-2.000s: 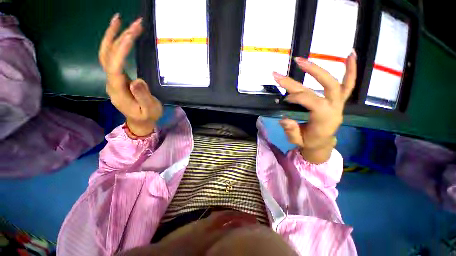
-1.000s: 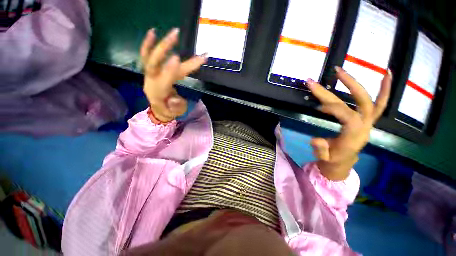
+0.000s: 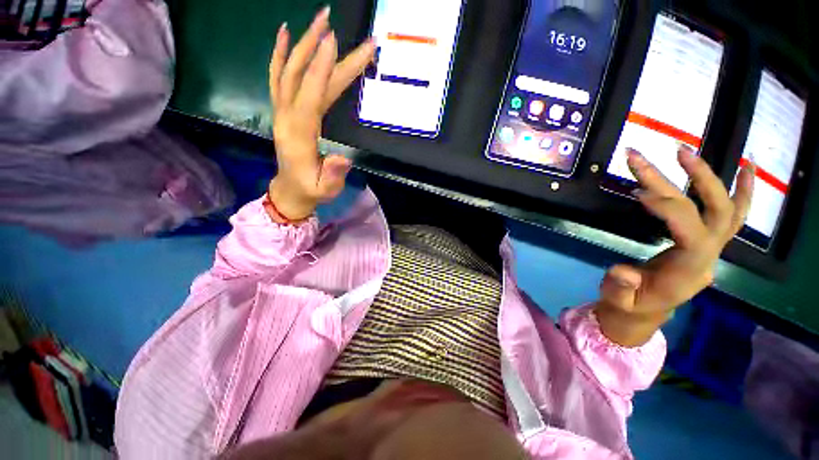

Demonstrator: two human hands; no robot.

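A black phone tray [image 3: 530,192] holds several lit smartphones side by side. The leftmost phone [image 3: 409,103] has a white screen with a short orange bar and a dark bar. The second phone [image 3: 550,67] shows a dark home screen with 16:19 and rows of icons. The third phone [image 3: 678,81] and the rightmost phone [image 3: 774,126] show white screens with a red-orange band. My left hand [image 3: 310,112] is bare and open, with one fingertip at the leftmost phone's left edge. My right hand [image 3: 687,234] is bare and open, fingers over the third phone's lower end.
The green bench mat [image 3: 215,63] lies under the tray. A person's pink sleeve [image 3: 99,81] is at the upper left, and more pink cloth [image 3: 786,377] is at the lower right. Red and white items [image 3: 54,382] are at the lower left above the blue floor.
The second phone has gone from a white banded screen to the home screen. The leftmost screen has changed too. My right hand has moved right, to the third phone; my left fingers have risen.
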